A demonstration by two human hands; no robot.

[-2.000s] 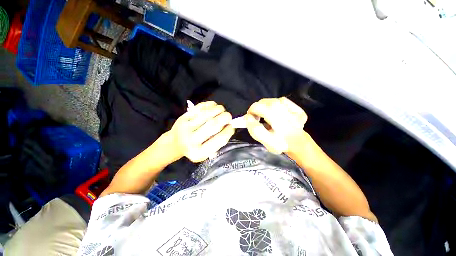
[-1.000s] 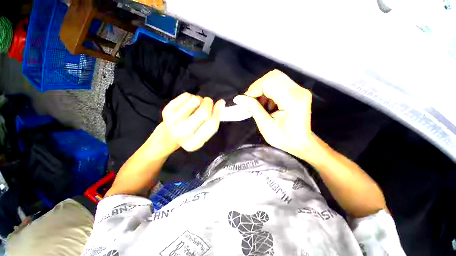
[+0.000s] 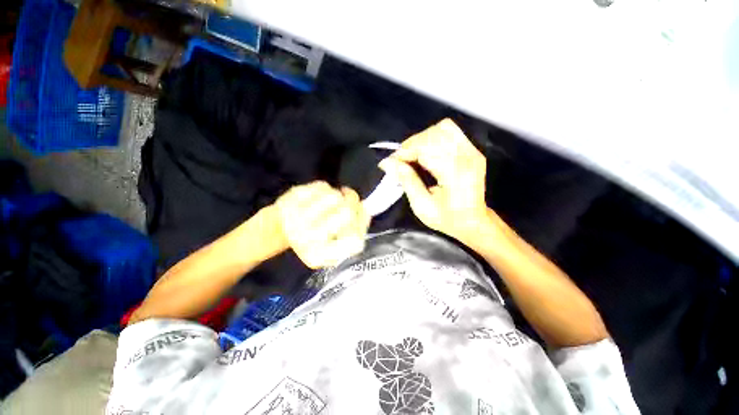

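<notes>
A narrow white strip (image 3: 384, 194) is stretched between my two hands above my lap. My left hand (image 3: 322, 224) is closed around its lower end. My right hand (image 3: 442, 178) pinches its upper part between thumb and fingers, and a thin white end sticks out past those fingertips. The strip's parts inside my hands are hidden. Black garment cloth (image 3: 219, 138) lies in a large dark heap below and beyond my hands. The hands are overexposed and show little detail.
The white table edge (image 3: 519, 105) runs diagonally across the upper right. At the left are a blue crate (image 3: 65, 105), a wooden stool (image 3: 97, 49) and dark blue bundles. Another person's beige-clad leg (image 3: 65, 377) shows at the lower left.
My left hand has moved lower and turned over its grip. The strip now slants between the hands, and a thin white end shows beyond my right fingertips. The view has shifted slightly.
</notes>
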